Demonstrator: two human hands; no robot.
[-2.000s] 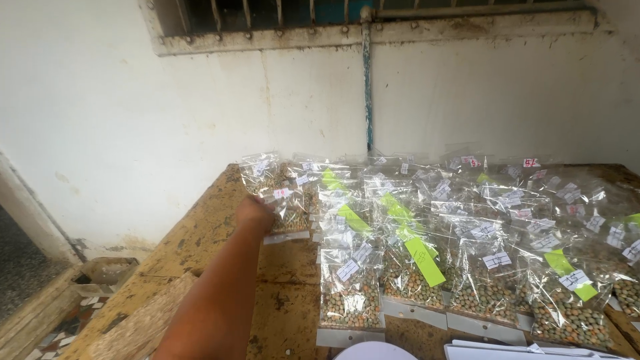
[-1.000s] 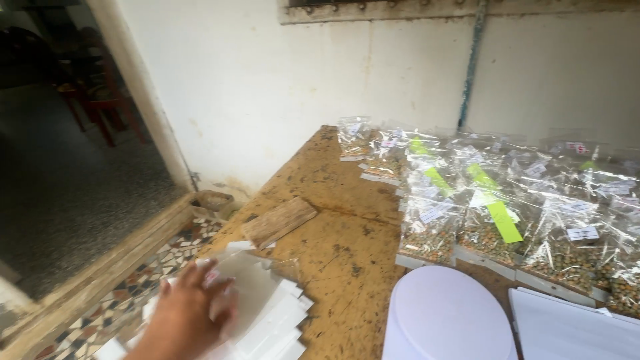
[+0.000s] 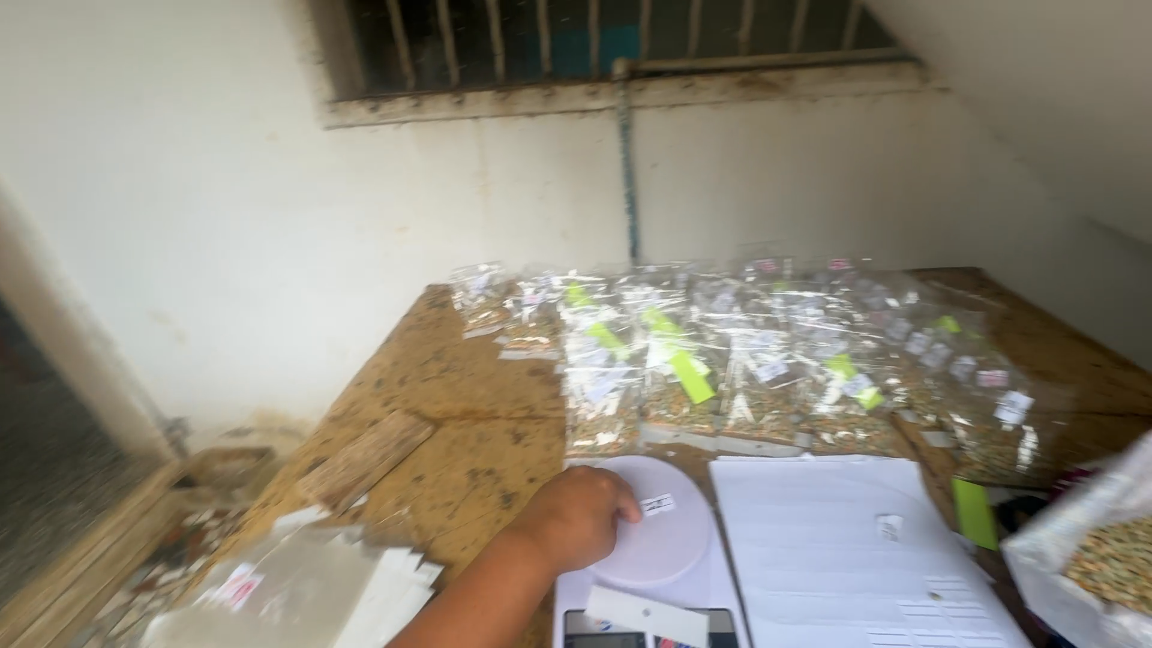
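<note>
My left hand (image 3: pixel 585 517) is over the left side of the white round-topped kitchen scale (image 3: pixel 679 549), its fingers curled. It seems to pinch a clear, flat plastic bag whose small printed label (image 3: pixel 657 504) lies over the round plate and whose white header strip (image 3: pixel 646 616) crosses the scale's display; blur hides the bag's edges. To the left lies a stack of empty clear bags (image 3: pixel 297 589) with white strips. Filled clear bags of mixed grains or pulses (image 3: pixel 679 405) stand in rows behind the scale, some with green slips. My right hand is out of view.
White sheets (image 3: pixel 828 540) lie right of the scale. A large open plastic bag of mixed grain (image 3: pixel 1116 567) is at the right edge. A wooden block (image 3: pixel 364 459) rests on the worn yellow table (image 3: pixel 450 387). Behind stand a wall (image 3: pixel 504 189) and a barred window (image 3: pixel 594 45).
My left hand was at the filled bags on the left, then over the stack of empty bags with fingers spread. It is now at the scale. The view has swung left and back right.
</note>
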